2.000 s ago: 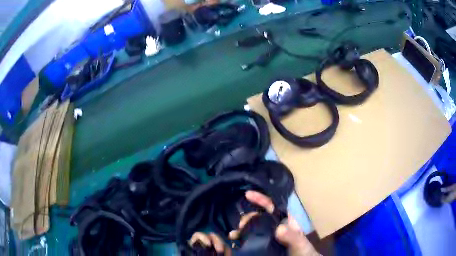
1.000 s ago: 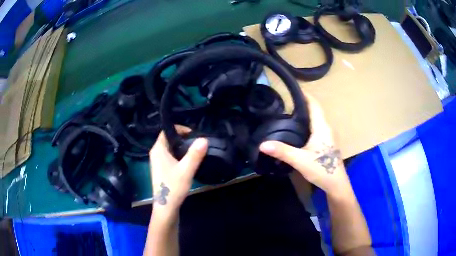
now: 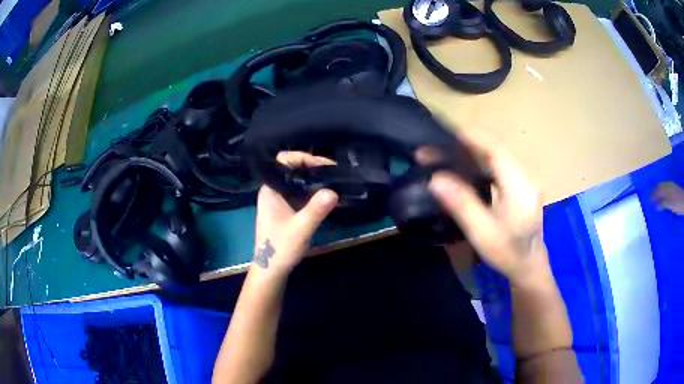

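Note:
Black over-ear headphones (image 3: 352, 116) are held between my two bare hands above the bench's near edge, blurred by motion, with the headband arched away from me. My left hand (image 3: 289, 217) grips the left cup side, partly hidden by the headphones. My right hand (image 3: 495, 206) holds the right cup (image 3: 414, 202), thumb on it. A heap of black headphones (image 3: 142, 217) and cables lies behind and to the left on the green bench (image 3: 52, 274).
Two headphones (image 3: 465, 79) lie on the cardboard sheet (image 3: 585, 97), one with a silvery disc. Tan cardboard strips (image 3: 56, 112) stand far left. A blue bin (image 3: 161, 322) with black cables is below left; another blue bin (image 3: 577, 262) is right. Another person's hand (image 3: 666, 196) shows at far right.
Over the last two seconds the headphones came up from the heap into both hands. Since a second ago the band has tilted and both hands have shifted slightly right.

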